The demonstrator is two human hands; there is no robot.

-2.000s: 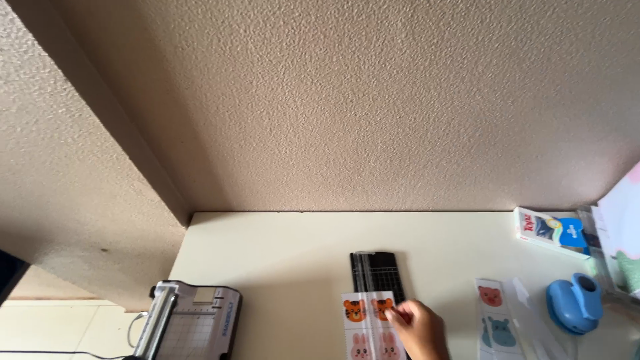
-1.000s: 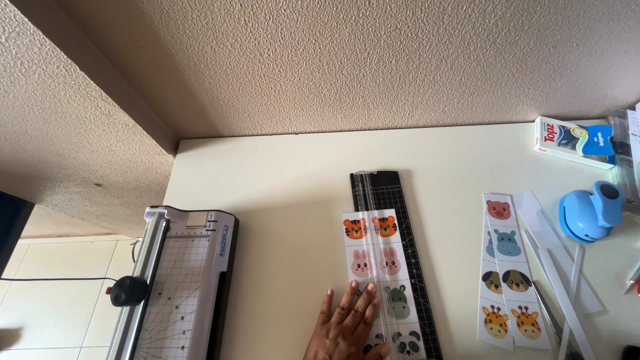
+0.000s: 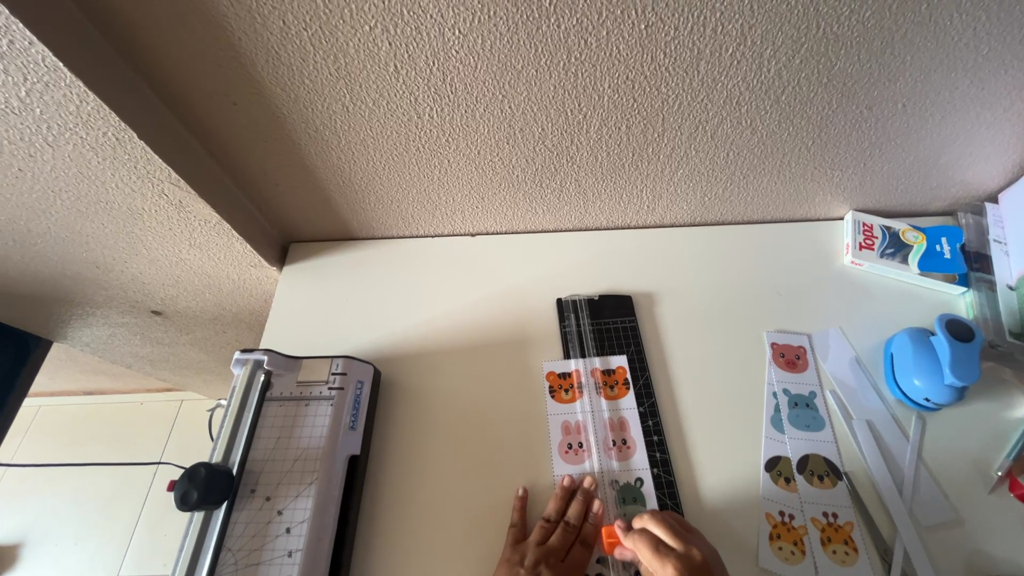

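A printed sheet of animal faces [image 3: 568, 416] lies on a small black paper trimmer [image 3: 640, 376], under its clear plastic guide rail [image 3: 588, 344]. My left hand [image 3: 552, 532] rests with fingers spread on the sheet's lower left part, beside the rail. At the rail, my right hand [image 3: 664, 544] grips the orange cutter slider [image 3: 611, 539] between thumb and fingers. The lower end of the trimmer and sheet is hidden by the hands and the frame edge.
A larger paper trimmer [image 3: 300, 440] with a black cutter knob [image 3: 203, 486] stands at left. At right lie cut animal strips [image 3: 804, 448], white paper offcuts [image 3: 880, 480], scissors [image 3: 868, 512], a blue craft punch [image 3: 932, 364] and a small box [image 3: 904, 252] by the wall.
My right hand, out of view a second ago, now holds the orange slider at the rail. My left hand stays on the sheet. The view has shifted upward since a second ago.
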